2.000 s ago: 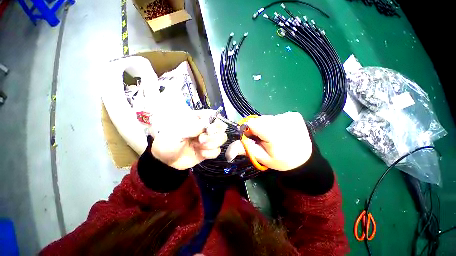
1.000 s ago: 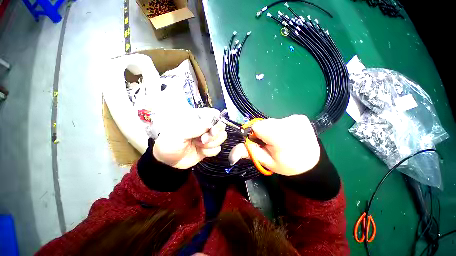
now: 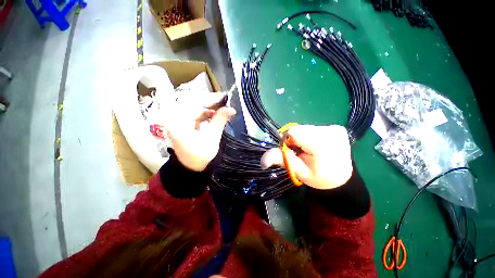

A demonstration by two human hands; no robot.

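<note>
My left hand (image 3: 196,133) pinches a cable end (image 3: 230,98) with a pale tip between thumb and fingers, raised above the table edge. My right hand (image 3: 320,155) holds orange-handled scissors (image 3: 291,157); their blades are hard to make out. The scissors are apart from the cable end. A dense bundle of black cables (image 3: 247,165) lies at the table edge below and between my hands. A curved black cable bundle (image 3: 355,89) lies on the green mat, its ends fanned out with small silvery tips.
A clear plastic bag of small parts (image 3: 415,127) lies right of the arc. Spare orange scissors (image 3: 394,253) and loose black cable (image 3: 418,187) are at lower right. An open cardboard box (image 3: 127,157) with white bags is at left, a smaller box (image 3: 187,30) beyond, a blue stool (image 3: 54,13) farther off.
My left hand has turned and moved the cable end up, away from the scissors. My right hand with the scissors has shifted slightly right. More of the bundle between the hands now shows.
</note>
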